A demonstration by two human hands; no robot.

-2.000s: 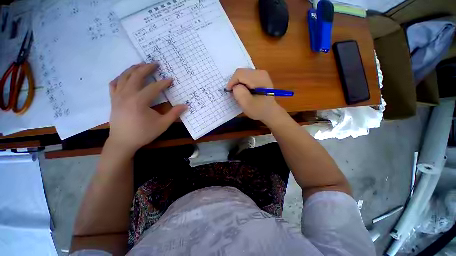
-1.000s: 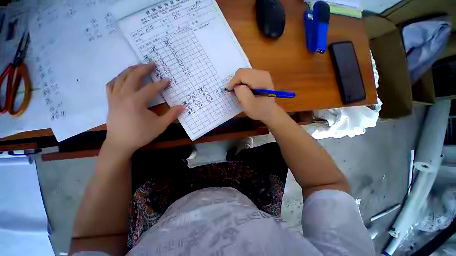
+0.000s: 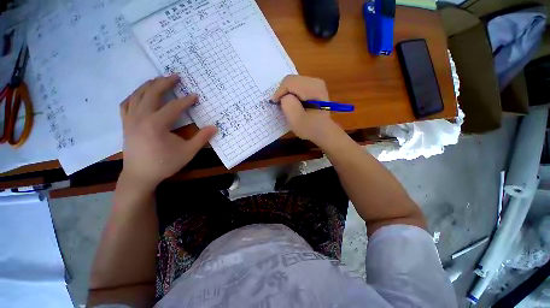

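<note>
A white printed grid form pad (image 3: 241,66) lies tilted on the wooden desk, with handwriting in its columns. My right hand (image 3: 303,107) holds a blue ballpoint pen (image 3: 330,106), its tip at the right part of the grid. My left hand (image 3: 160,129) lies spread with fingers apart, its fingertips on the pad's left edge and the thumb near its lower left side; it holds nothing. Handwritten white sheets (image 3: 90,84) lie to the left of the pad, partly under my left hand.
Scissors with orange-red handles (image 3: 21,111) lie at the far left. A black mouse (image 3: 321,18), a blue stapler (image 3: 379,29) and a black phone (image 3: 420,78) are on the desk's right. Cardboard boxes (image 3: 473,78) and white rolls (image 3: 512,198) stand beyond the desk's right edge.
The view has shifted slightly, so the desk items sit a little differently in the picture. The pen tip stays at the right part of the grid. Both hands keep nearly the same pose.
</note>
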